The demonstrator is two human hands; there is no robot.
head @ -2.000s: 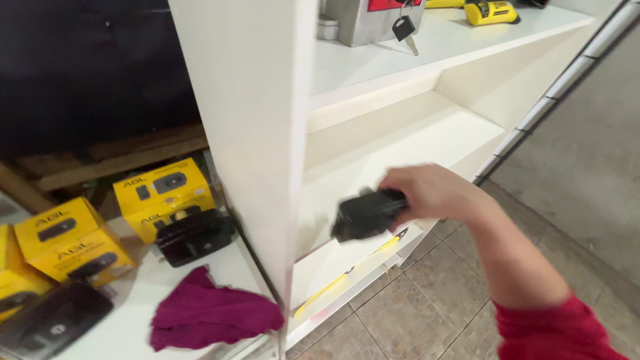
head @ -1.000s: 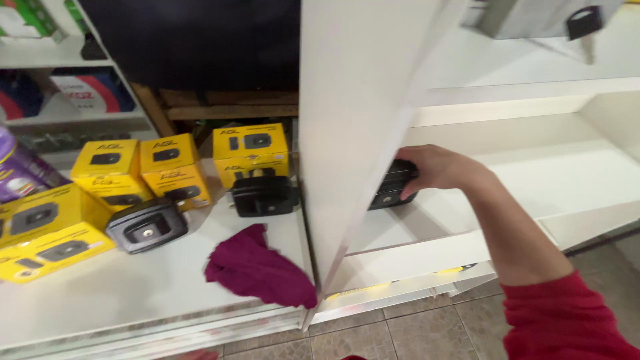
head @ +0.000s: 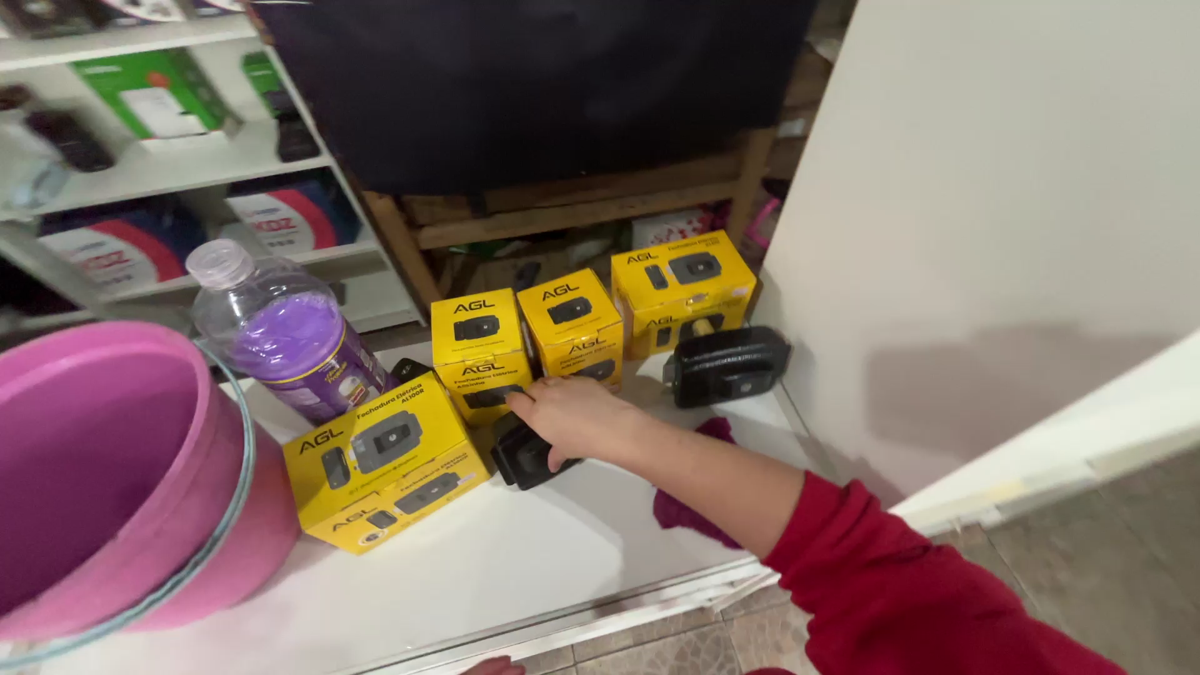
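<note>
My right hand (head: 577, 420) reaches over the white counter and is closed on a black electric lock (head: 527, 455), which stands on the surface in front of two small yellow AGL boxes (head: 480, 352). A second black lock (head: 731, 366) stands to the right, before another yellow box (head: 684, 281). A purple cloth (head: 689, 516) lies partly beneath my forearm. To the left of the held lock is a larger yellow lock box (head: 384, 464). Only a bit of my left hand (head: 495, 666) shows at the bottom edge, and whether it holds anything is hidden.
A pink bucket (head: 272, 506) with a pale handle stands at the left, beside a bottle of purple liquid (head: 295, 337). A white panel (head: 975, 187) rises at the right. Behind are a dark hanging sheet (head: 553, 84) and shelves (head: 197, 169) with boxed goods.
My right hand has left the black item in the white shelf unit and moved left to the lock on the counter. The view has swung left, bringing in the pink bucket.
</note>
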